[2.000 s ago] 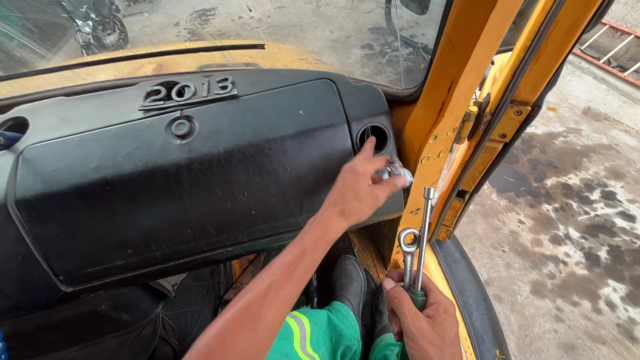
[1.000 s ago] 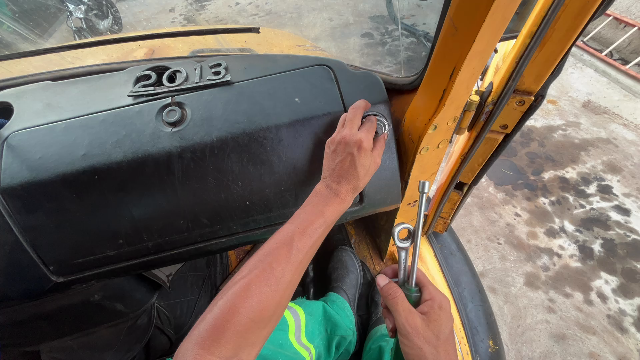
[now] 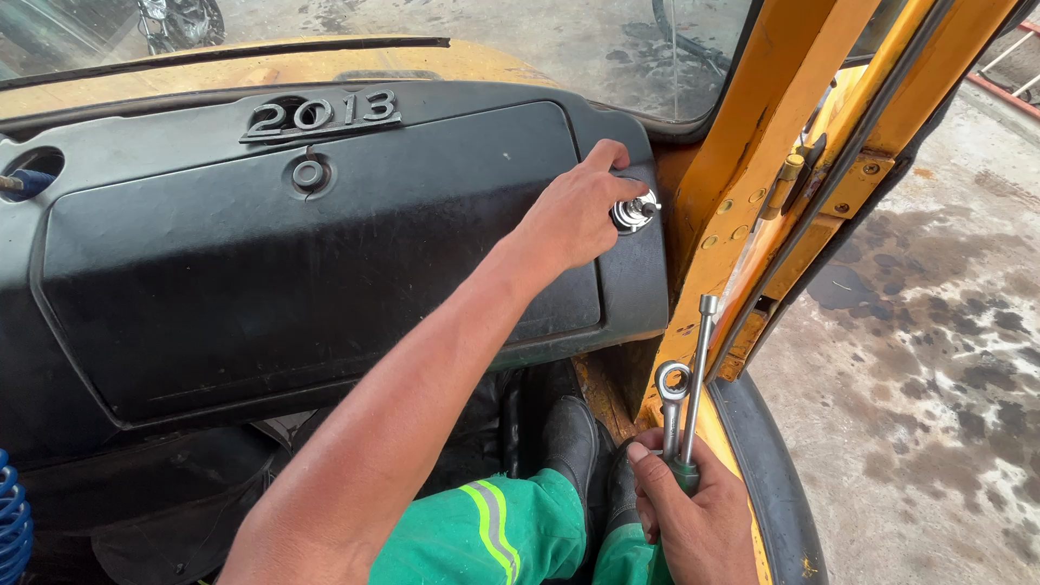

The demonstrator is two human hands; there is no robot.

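Observation:
My left hand (image 3: 581,207) reaches to the right end of the black dashboard panel (image 3: 317,276), its fingers at a small shiny metal bulb-like part (image 3: 635,210) that sits in the round recess there. Whether the fingers grip this part or only touch it, I cannot tell. Low on the right, my right hand (image 3: 691,508) is closed around a ratcheting ring wrench (image 3: 673,390) and a nut driver with a metal shaft (image 3: 700,366) and green handle. Both tools point upward, side by side.
Raised digits (image 3: 322,116) stand on the panel's top edge above a round knob (image 3: 308,174). To the right rises a yellow door pillar (image 3: 731,187). A coiled blue hose (image 3: 12,520) is at the lower left. My boots (image 3: 569,439) rest below the panel.
Two seconds ago my left hand held a shiny part beside the open recess; it moved to the recess, and the part now sits there. My right hand keeps holding the tools.

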